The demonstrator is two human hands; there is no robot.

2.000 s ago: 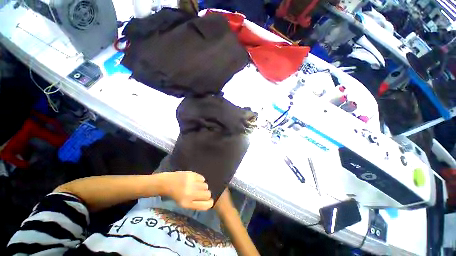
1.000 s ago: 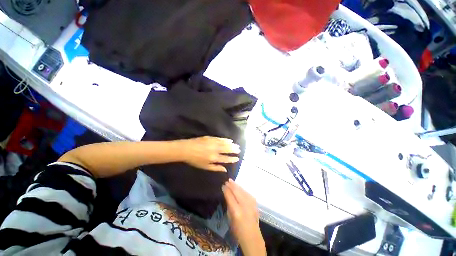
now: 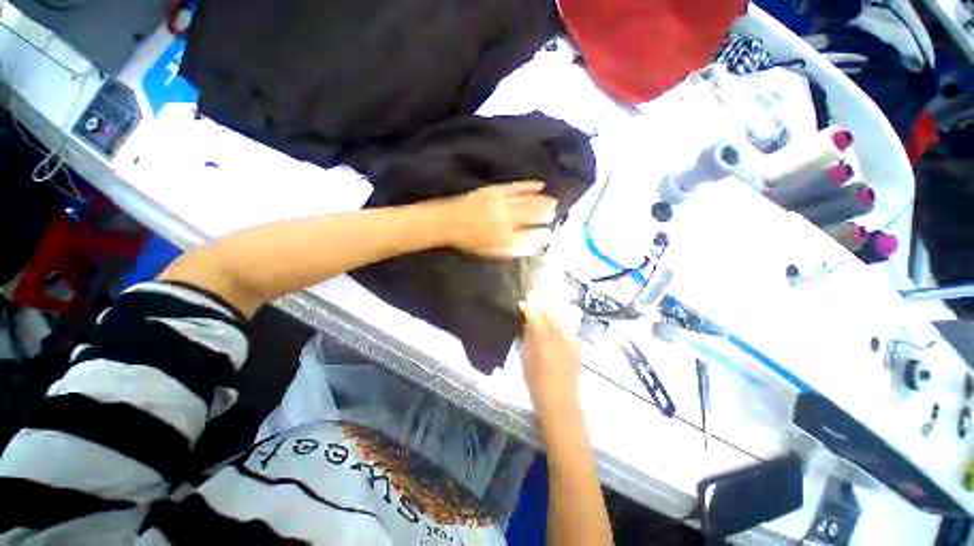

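A dark brown-black garment piece (image 3: 449,288) lies on the white table at the needle area (image 3: 582,299) of the sewing machine (image 3: 748,288). My left hand (image 3: 507,219) lies flat on the cloth just left of the needle area, fingers pointing right. My right hand (image 3: 548,325) is at the cloth's right edge, close to the presser foot, its fingertips at the edge. Glare and the fingers hide the exact contact there. A larger dark bundle (image 3: 352,64) lies behind and touches the piece.
Red fabric (image 3: 652,43) lies behind. Thread cones (image 3: 817,187) stand behind the machine head. Thread snips (image 3: 648,379), tweezers (image 3: 702,400) and a smartphone (image 3: 753,497) lie right of my right hand. A switch box (image 3: 107,119) is at the left table edge. A clear plastic sheet (image 3: 411,400) covers the lap.
The garment piece has moved from over the table edge and lap up onto the table. Both hands have moved forward, my left hand up the cloth and my right hand to the needle area.
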